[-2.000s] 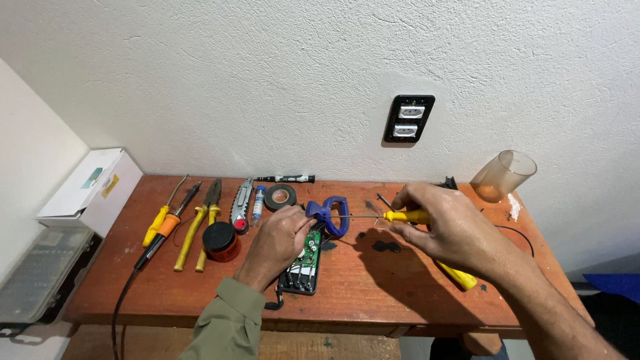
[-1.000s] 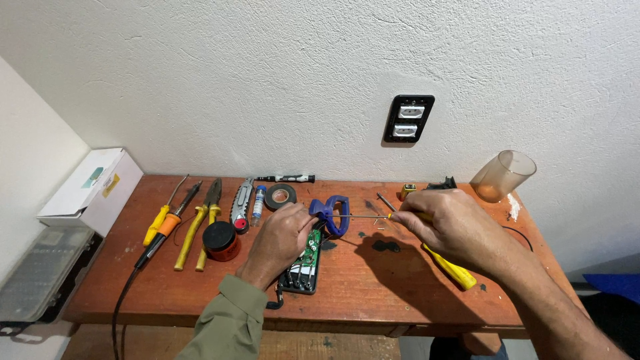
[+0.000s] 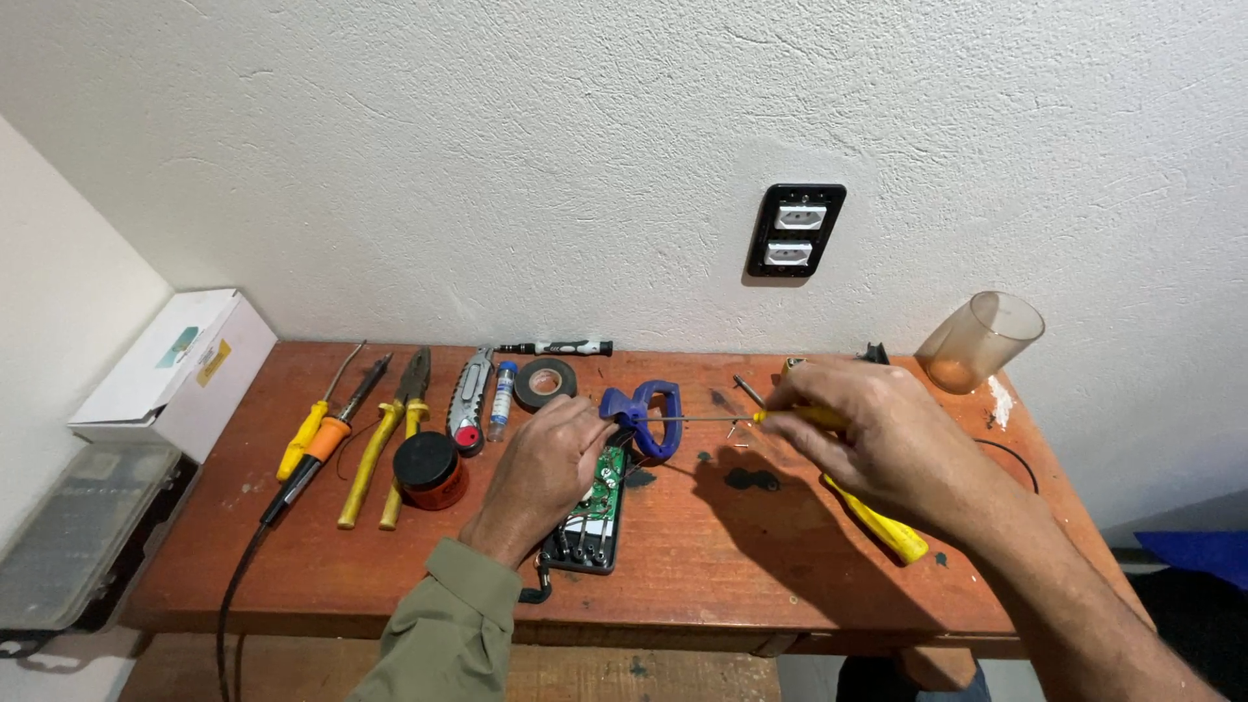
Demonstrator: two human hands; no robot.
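Note:
My left hand (image 3: 546, 468) grips the left end of a blue plastic clamp-like part (image 3: 661, 421) and partly covers it. Under and beside that hand lies an opened black case with a green circuit board (image 3: 606, 478) and wires. My right hand (image 3: 868, 439) is closed around the yellow handle of a screwdriver (image 3: 707, 419), whose thin shaft points left to the blue part. Whether the tip sits in a screw is hidden. Small screws (image 3: 738, 439) lie on the wooden table just below the shaft. A second yellow handle (image 3: 882, 526) lies under my right hand.
A soldering iron (image 3: 327, 439), yellow-handled pliers (image 3: 370, 468), a red jar with a black lid (image 3: 431, 473), a utility knife (image 3: 471, 400) and black tape (image 3: 545, 384) lie left. A clear cup (image 3: 985, 341) stands back right; a white box (image 3: 185, 370) is at far left.
My right hand has shifted its grip and turned about the screwdriver's handle. My left hand has stayed at the blue part.

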